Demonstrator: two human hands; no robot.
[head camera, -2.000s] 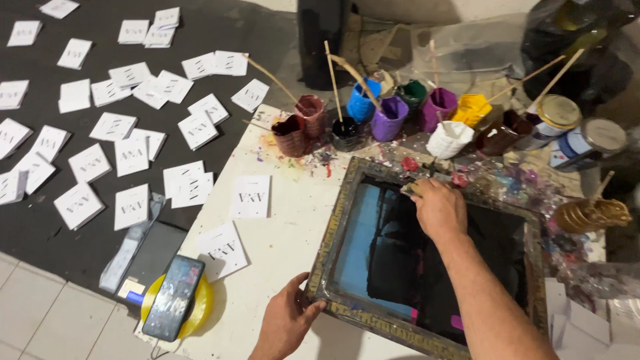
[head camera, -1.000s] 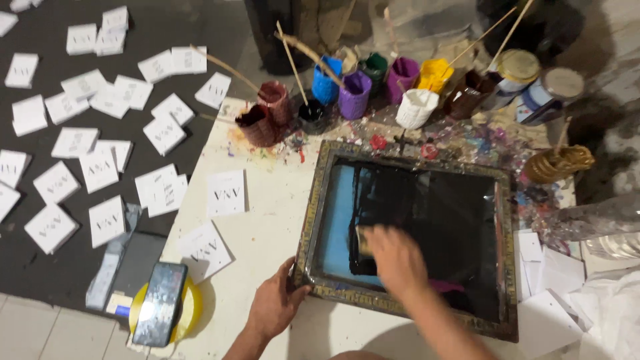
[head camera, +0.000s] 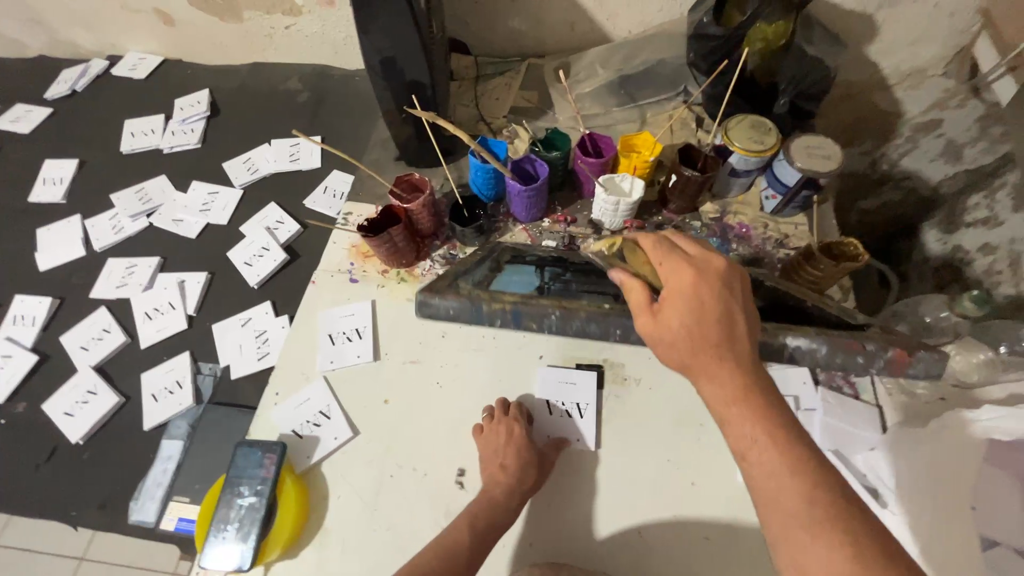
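My right hand (head camera: 696, 300) grips a squeegee (head camera: 632, 258) with a yellowish handle, over the screen printing frame (head camera: 520, 314). The frame is tilted up along its near edge, at the back of the white tabletop (head camera: 400, 416). Dark ink and a blue patch show on its mesh. A white square card (head camera: 570, 400) with black print lies flat on the tabletop. My left hand (head camera: 512, 448) rests at the card's left side, its thumb by the lower edge; whether it pinches the card is hard to tell. A small black piece (head camera: 590, 372) lies at the card's upper right corner.
Pots of coloured ink with sticks, among them a white pot (head camera: 617, 200), stand behind the frame beside paint cans (head camera: 746, 152). Printed cards (head camera: 160, 312) cover a black surface at left. A phone (head camera: 244, 504) lies on a yellow round object (head camera: 292, 508). Blank papers (head camera: 848, 424) lie at right.
The frame lay flat before and is now raised at its near side, with a printed card showing in front of it. My left hand has left the frame's edge for the card. My right hand still holds the squeegee.
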